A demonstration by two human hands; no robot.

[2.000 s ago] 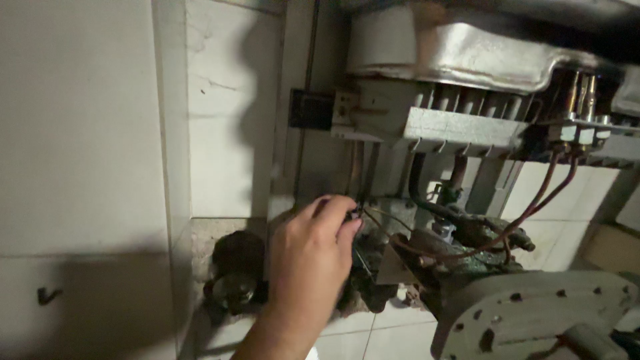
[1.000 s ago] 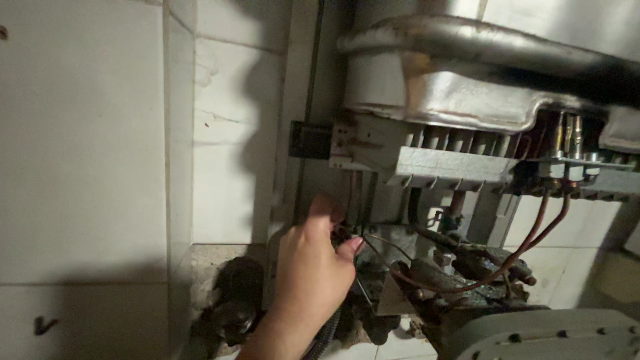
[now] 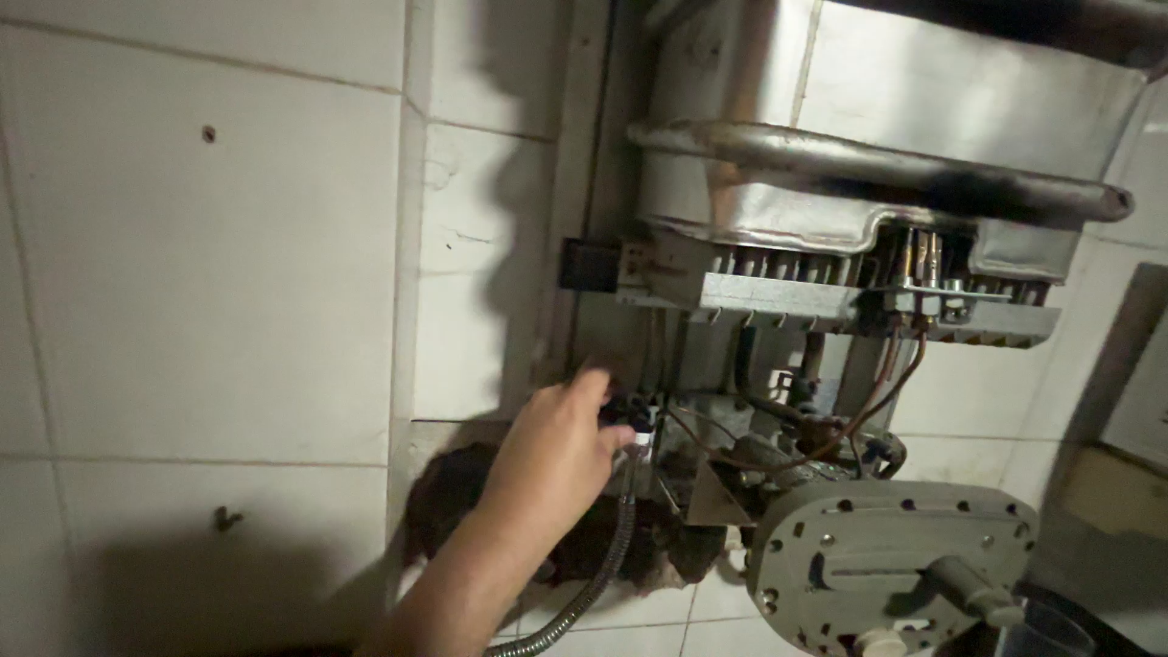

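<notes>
From the lower left my left hand [image 3: 552, 447] reaches to the underside of an uncovered gas water heater. Its thumb and index finger are on either side of a small dark fitting [image 3: 628, 411], partly hidden by the fingers. Just under the thumb, a corrugated metal flexible hose [image 3: 623, 534] hangs from a pale collar [image 3: 644, 439] and curves down to the left. Thin copper tubes [image 3: 867, 415] run from the burner assembly [image 3: 785, 297] to the right of the hand. My right hand is out of the frame.
An oval grey cover [image 3: 899, 557] with a protruding shaft juts out at the lower right. Above hangs the metal heater housing [image 3: 894, 100]. Behind the hand is a rough dark hole [image 3: 456, 493] in the white tiled wall [image 3: 219, 274]. A hook-like piece [image 3: 226, 519] sticks out of the tiles.
My left hand stays at the heater's lower left connection. More of the corrugated hose shows below it now. The view has shifted, showing more of the housing.
</notes>
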